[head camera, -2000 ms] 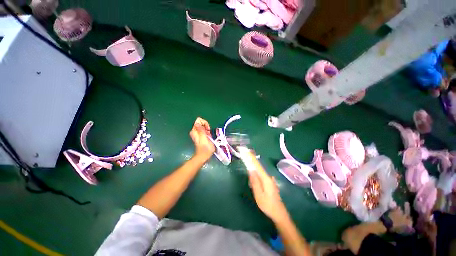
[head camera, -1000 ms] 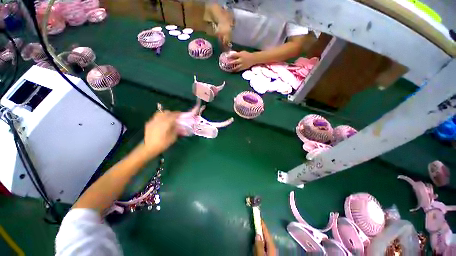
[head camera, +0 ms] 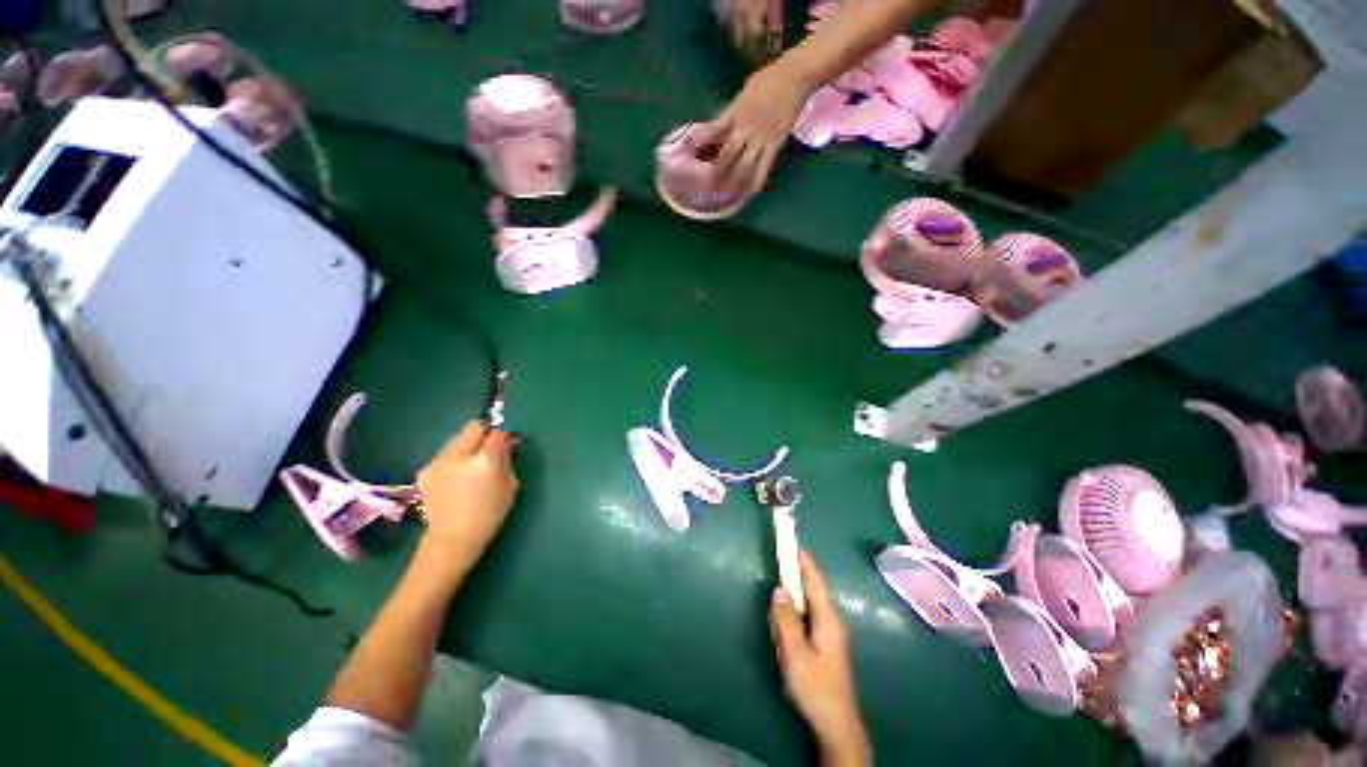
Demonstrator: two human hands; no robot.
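A pink clip base with a curved bracket lies on the green bench between my hands. My left hand is over the pile of small silvery metal pieces, most of which it hides; I cannot tell if its fingers hold a piece. My right hand grips the pale handle of the hammer, its small metal head near the right tip of the bracket. Another clip base with a bracket lies left of my left hand.
A white machine with black cables stands left. A white post slants in from the upper right. Clip bases and a cloudy bag of copper-coloured parts lie right. Another person's hand touches a fan head at the far side.
My left hand has come back from the far side to the silvery pile, without the pink part. A clip base now lies in the middle. Another person's hand has reached the fan head.
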